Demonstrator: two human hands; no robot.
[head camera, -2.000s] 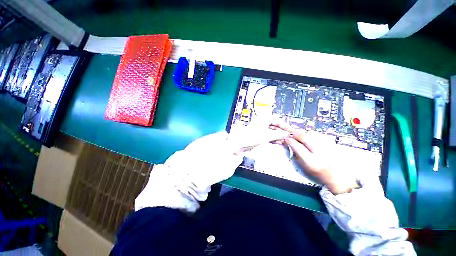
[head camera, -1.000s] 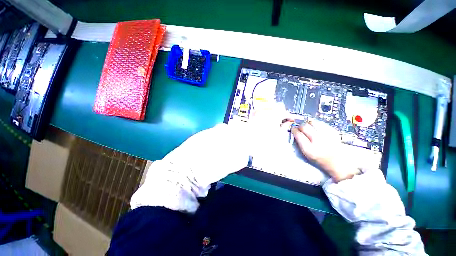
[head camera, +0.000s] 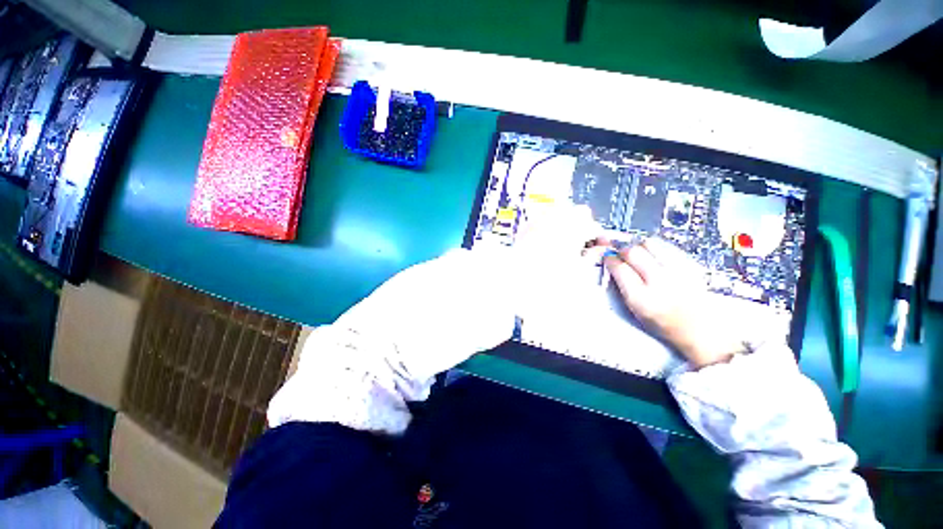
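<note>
An open laptop chassis (head camera: 600, 356) lies on the green bench in front of me, with a dark motherboard (head camera: 646, 201) across its far half. A red round sticker (head camera: 743, 241) is at the board's right. My left hand (head camera: 553, 236) is over the middle of the chassis, so overexposed that its fingers blend into the silver surface. My right hand (head camera: 657, 294) is beside it at the board's near edge, fingertips together near a small dark item that is too small to name. Whether either hand holds something cannot be told.
A red bubble-wrap bag (head camera: 261, 134) and a blue bin (head camera: 388, 126) of small dark parts lie left of the chassis. A green strip (head camera: 843, 310) and a white-handled tool (head camera: 910, 263) lie right. More open laptops (head camera: 78, 165) stand far left, above a divided carton (head camera: 196, 362).
The view has shifted, so the bag and bin appear further up and left. My hands have drawn closer together, and my right fingers have curled in at the board's near edge.
</note>
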